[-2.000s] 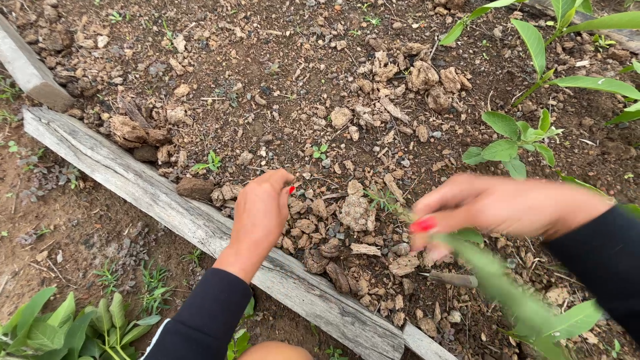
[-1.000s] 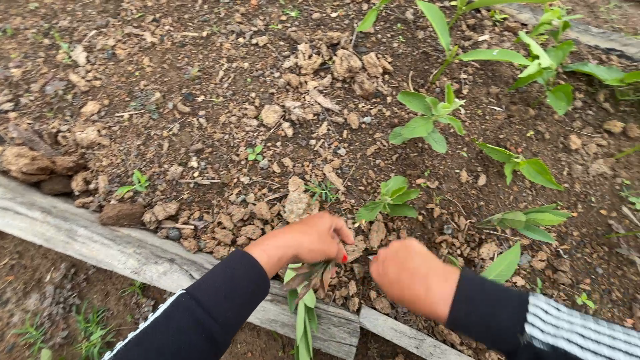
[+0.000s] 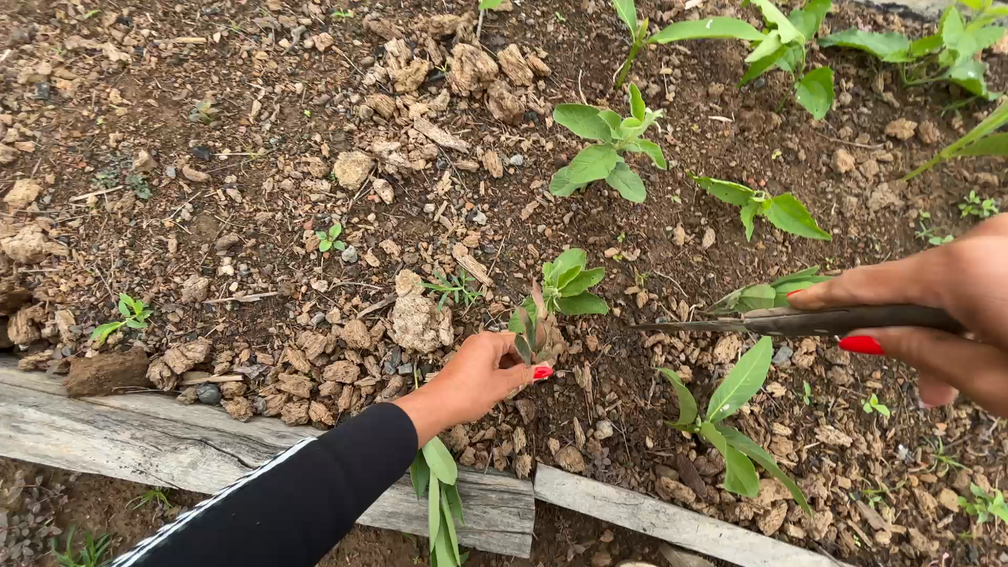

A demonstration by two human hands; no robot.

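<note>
My left hand (image 3: 482, 379) pinches a small leafy cutting (image 3: 538, 327) with grey-brown and green leaves, close above the soil. Just behind it stands a light green seedling (image 3: 572, 283). At the right, my right hand (image 3: 937, 307) holds a dark, narrow pointed tool (image 3: 827, 320), its tip pointing left over the soil; whether it is a knife or closed shears I cannot tell. Below the tool, a plant with long leaves (image 3: 728, 441) grows in the bed. Under my left forearm, a long-leaved green sprig (image 3: 441, 504) lies across the wooden edging.
Weathered wooden boards (image 3: 157, 433) edge the bed at the front, with a second board (image 3: 654, 516) to the right. Bark chunks and clods (image 3: 421, 319) lie over the soil. More plants (image 3: 606, 150) stand farther back and at the right.
My right hand has moved right, away from my left hand, and the dark tool now shows in it. The small leafy cutting shows upright at my left fingertips.
</note>
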